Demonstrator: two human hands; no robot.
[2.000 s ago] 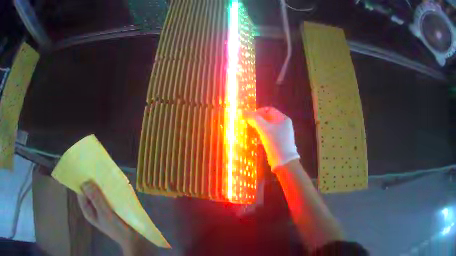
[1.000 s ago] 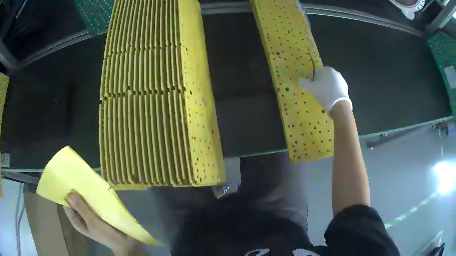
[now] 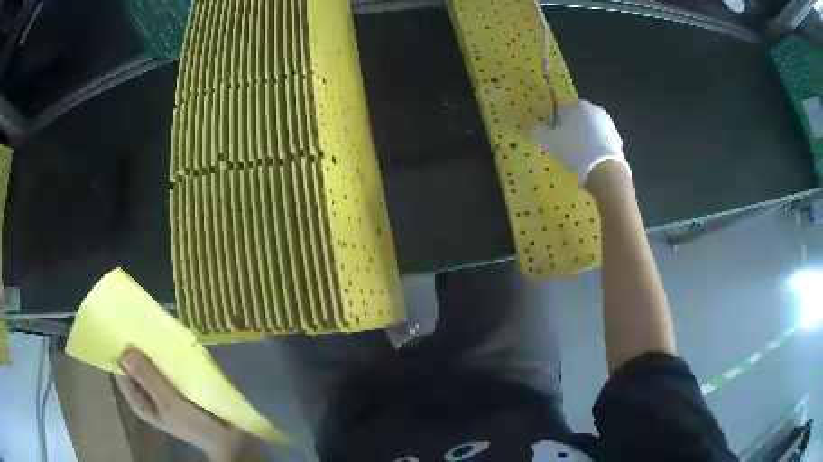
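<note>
A block of yellow boards (image 3: pixel 253 180) stands on edge, close together, left of centre on the black bench top. A single yellow dotted board (image 3: pixel 550 212) lies to its right. My right hand (image 3: pixel 582 140), in a white glove, is over the right side of this board; a thin test lead (image 3: pixel 547 68) runs down from the rear into its fingers. The fingertips and lead tip are partly hidden. My left hand (image 3: pixel 162 397), bare, holds a curved plain yellow sheet (image 3: pixel 149 338) at the lower left, off the bench. No board is lit.
Green boards (image 3: pixel 158 27) lie at the back left and more green boards (image 3: pixel 801 99) at the right end. A yellow board (image 3: pixel 4 180) is cut off at the left edge. Brown cardboard (image 3: pixel 86 406) stands lower left. The bench's front edge (image 3: pixel 731 212) has metal framing.
The red and white light on the block's right side is gone. My right hand has moved from the block to the single board. The view has shifted; my left hand still holds the sheet.
</note>
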